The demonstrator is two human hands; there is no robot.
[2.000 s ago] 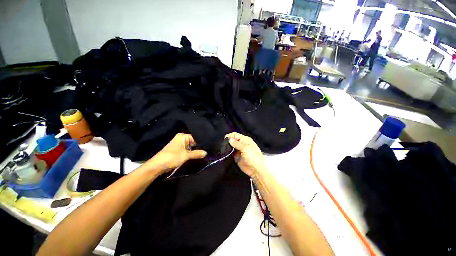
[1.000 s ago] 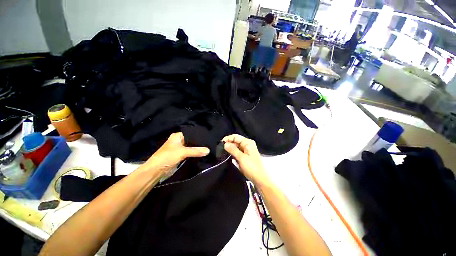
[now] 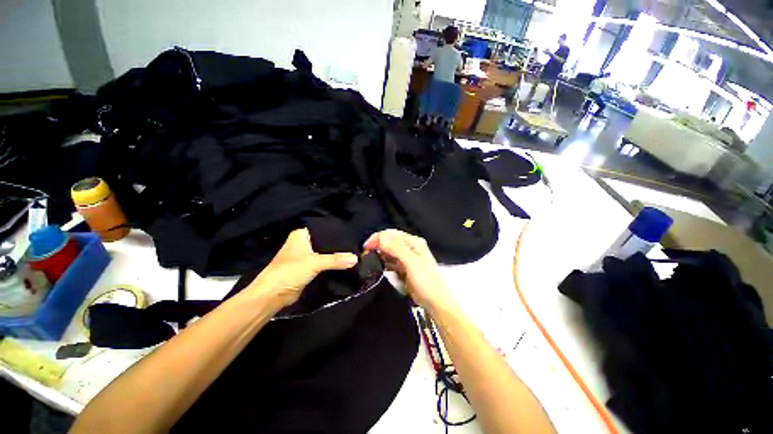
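Observation:
A black garment piece (image 3: 322,364) with a rounded edge lies on the table under my hands and runs down past the bottom of the view. A thin white thread (image 3: 335,303) curves along its upper edge. My left hand (image 3: 298,264) grips the black cloth, thumb pointing right. My right hand (image 3: 402,256) pinches the cloth edge close to my left thumb; the fingertips are nearly together. Red-handled snips (image 3: 430,339) with a black cord tangle (image 3: 453,397) lie to the right, partly beside my right forearm.
A large black garment pile (image 3: 254,153) lies behind. At left are a blue basket (image 3: 72,292), an orange thread cone (image 3: 102,210) and a tape roll (image 3: 127,297). At right are an orange hose (image 3: 542,326), a blue-capped can (image 3: 640,233) and another black pile (image 3: 686,331). People stand far back.
The view has shifted slightly, so the basket and cone sit further left. Both hands stay on the cloth; my right fingers have moved closer to my left thumb.

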